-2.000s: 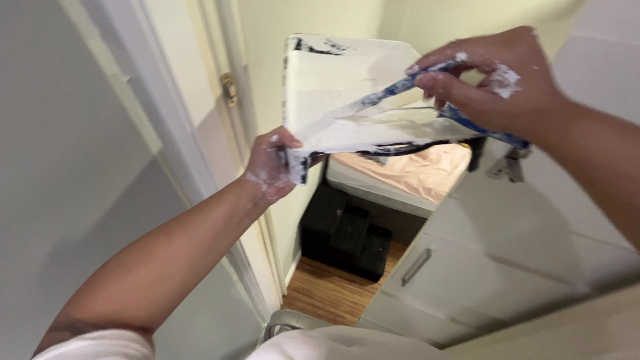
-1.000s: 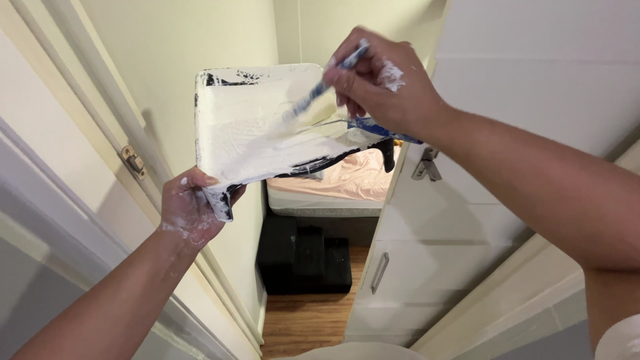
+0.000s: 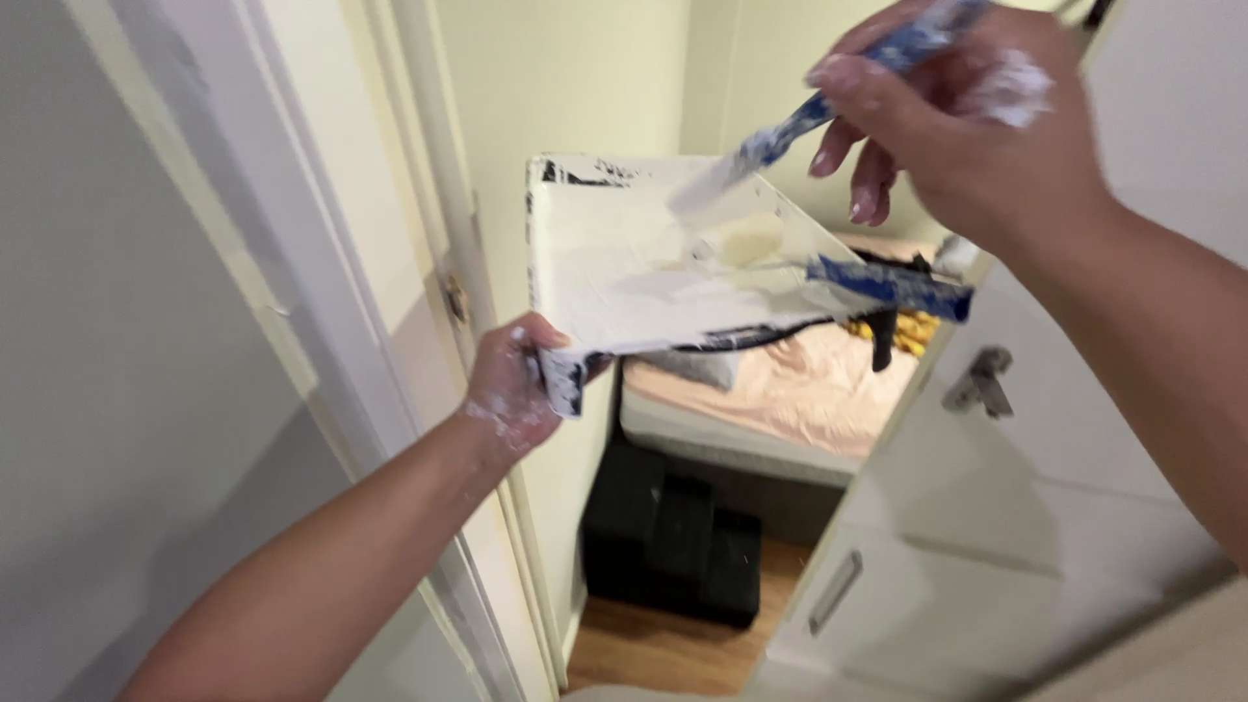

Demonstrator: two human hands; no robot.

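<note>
My left hand (image 3: 517,380) grips the near left corner of a paint tray (image 3: 624,283), black plastic thickly coated with white paint. In my right hand (image 3: 965,127) is a paintbrush (image 3: 804,117) with a blue, paint-smeared handle. Its white-loaded bristles point down left over the tray's far part; whether they touch the tray is not clear. A second tool with a blue handle (image 3: 887,288) lies in the tray, its handle jutting over the right edge; its head is hard to make out in the paint. White paint marks both hands.
A door frame with a metal strike plate (image 3: 455,298) stands at the left. On the right is a white door with a metal lever handle (image 3: 983,382) and a lower pull handle (image 3: 836,591). Beyond are a bed (image 3: 760,400) and black steps (image 3: 673,536) on a wooden floor (image 3: 634,653).
The brush, low over the tray's middle one second ago, has moved up toward its far edge with my right hand. My left hand keeps hold of the tray. The view has shifted.
</note>
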